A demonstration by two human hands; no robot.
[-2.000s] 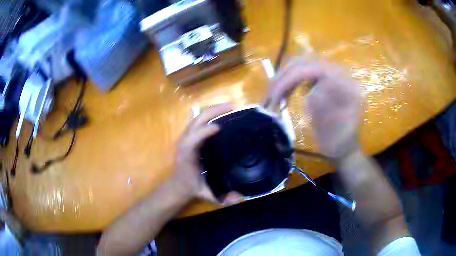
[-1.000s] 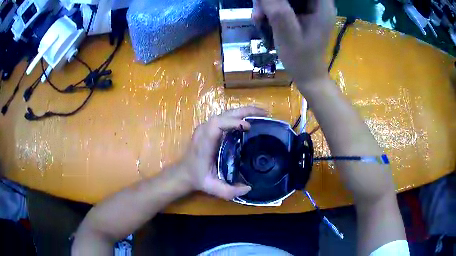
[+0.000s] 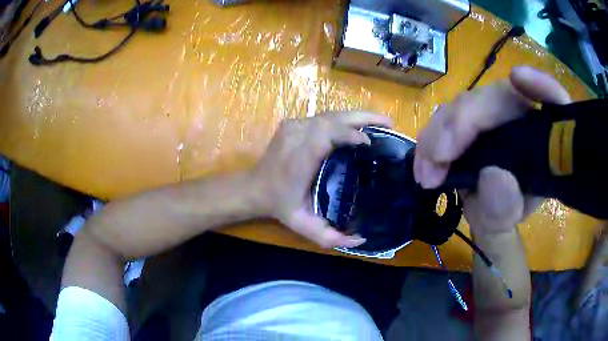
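A white-rimmed camera housing (image 3: 373,193) with a black interior lies open side up near the table's front edge. My left hand (image 3: 303,176) grips its left side, fingers at the top rim and thumb at the bottom rim. My right hand (image 3: 487,153) is closed around a thick black electric screwdriver (image 3: 527,150) with a yellow label. Its front end points left over the housing's right part; the tip is hidden. A round black part (image 3: 440,216) sits at the housing's right side. Thin lead wires (image 3: 453,286) with small plugs hang over the table edge.
The silver-white screw feeder (image 3: 397,43) stands behind the housing. Black pigtail cables (image 3: 100,50) lie at the back left of the orange-yellow table (image 3: 133,126). Another black cable (image 3: 493,53) lies right of the feeder. A green surface (image 3: 520,20) with dark and white parts is at the back right.
My right hand has come back from over the feeder to the housing, and the screwdriver now shows clearly in it. My left hand still holds the housing. The view has shifted, so the feeder appears further right.
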